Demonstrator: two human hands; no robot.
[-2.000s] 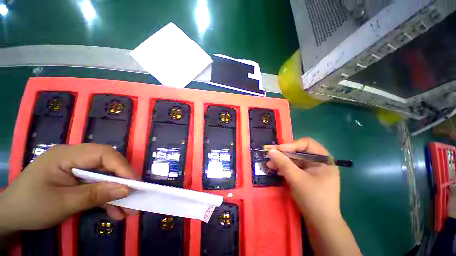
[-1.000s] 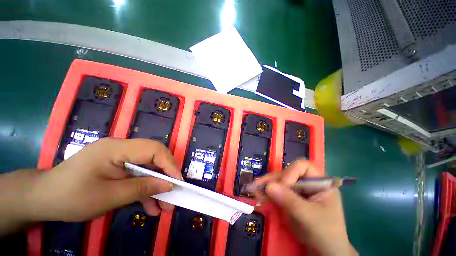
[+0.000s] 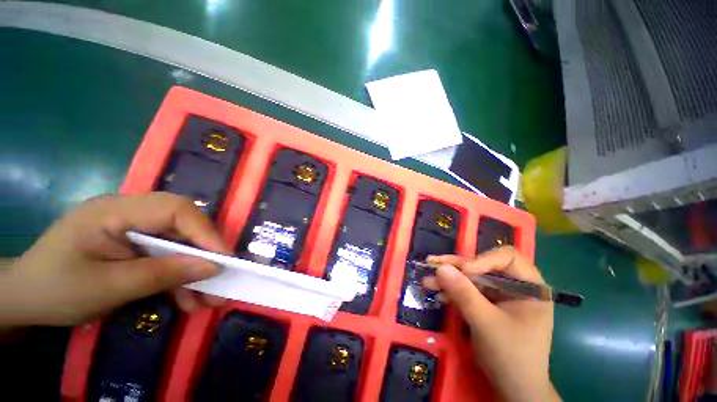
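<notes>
My left hand (image 3: 134,263) holds a folded white label sheet (image 3: 251,284) between thumb and fingers, above the tray's left and middle part. My right hand (image 3: 499,314) grips dark tweezers (image 3: 515,286), their tip over the battery bay of a black phone (image 3: 428,259), the fourth from the left in the upper row. Whether a label is at the tip is too small to tell. The red foam tray (image 3: 314,145) holds open-backed black phones in two rows, each with a gold disc at the upper end. My hands hide parts of some phones.
A white square sheet (image 3: 415,114) and a dark card with a white edge (image 3: 481,168) lie behind the tray on the green bench. A grey machine (image 3: 652,102) with yellow feet (image 3: 545,188) stands at the right. Part of another red tray (image 3: 698,365) shows at the lower right.
The view has shifted, so the tray sits further right and more tilted. The left hand with the sheet has moved left over the tray. The tweezers tip has moved up into the fourth phone's bay.
</notes>
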